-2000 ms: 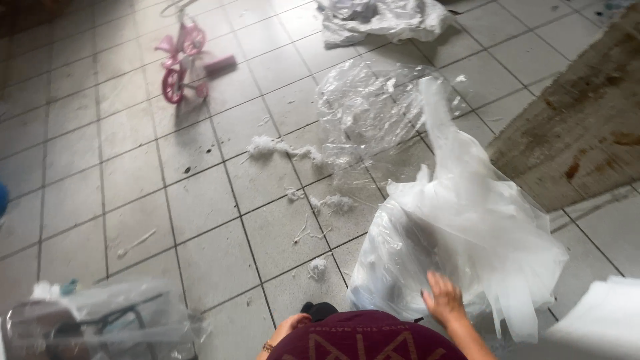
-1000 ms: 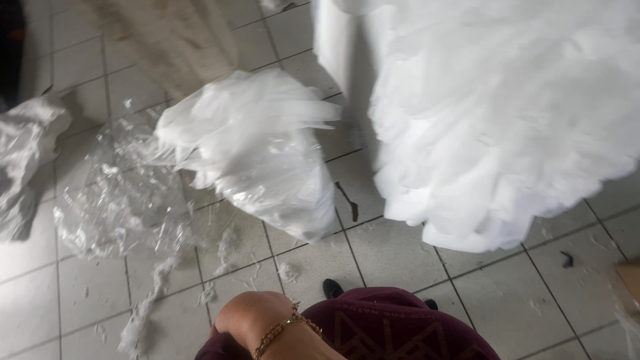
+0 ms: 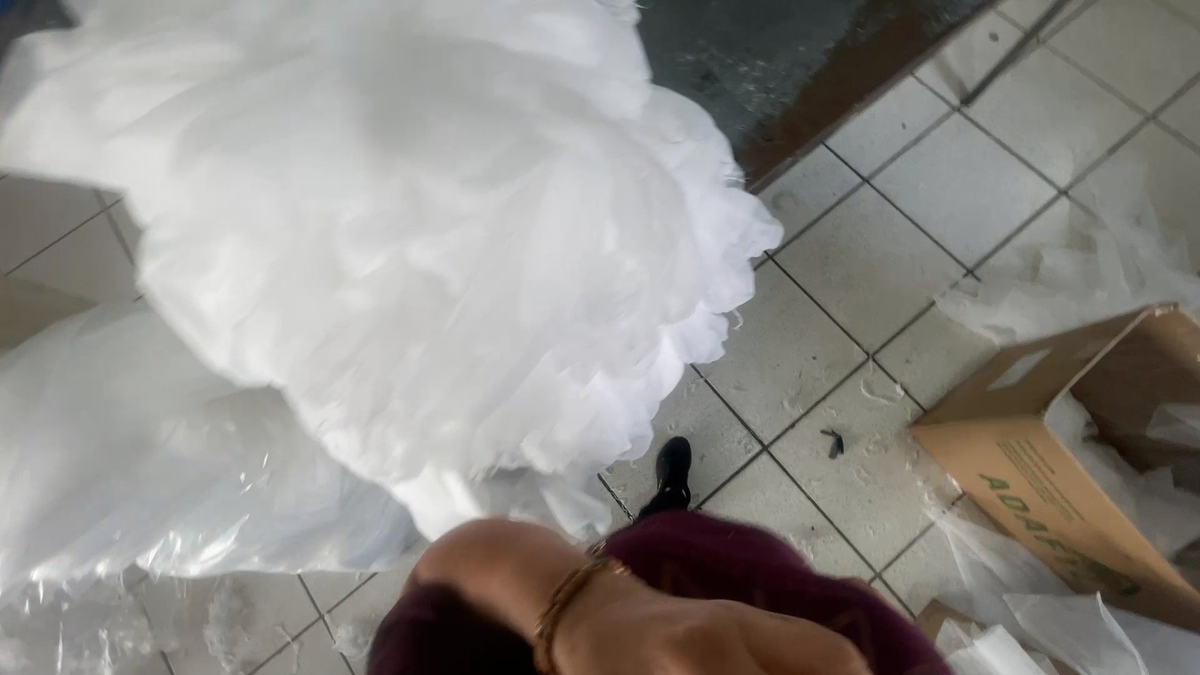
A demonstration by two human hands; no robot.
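Note:
My left hand (image 3: pixel 722 637), with a chain bracelet at the wrist, crosses low in front of my dark red top. Its fingers run past the bottom edge, so its grip is hidden. A big heap of white layered sheer fabric (image 3: pixel 450 244) fills the upper left and middle, just beyond my forearm. Beside it on the left lies a clear plastic bag (image 3: pixel 216 478) with white material inside. My right hand is out of the frame.
An open cardboard box (image 3: pixel 1050 469) with white scraps inside stands at the right. Loose white sheer pieces (image 3: pixel 1059 281) lie around it. A dark worn surface (image 3: pixel 750 75) is at the top. My shoe (image 3: pixel 673 464) is on the tiled floor.
The view has swung far round toward the white heap and the box. My right hand, in view two seconds ago beside a plastic bag, is out of sight.

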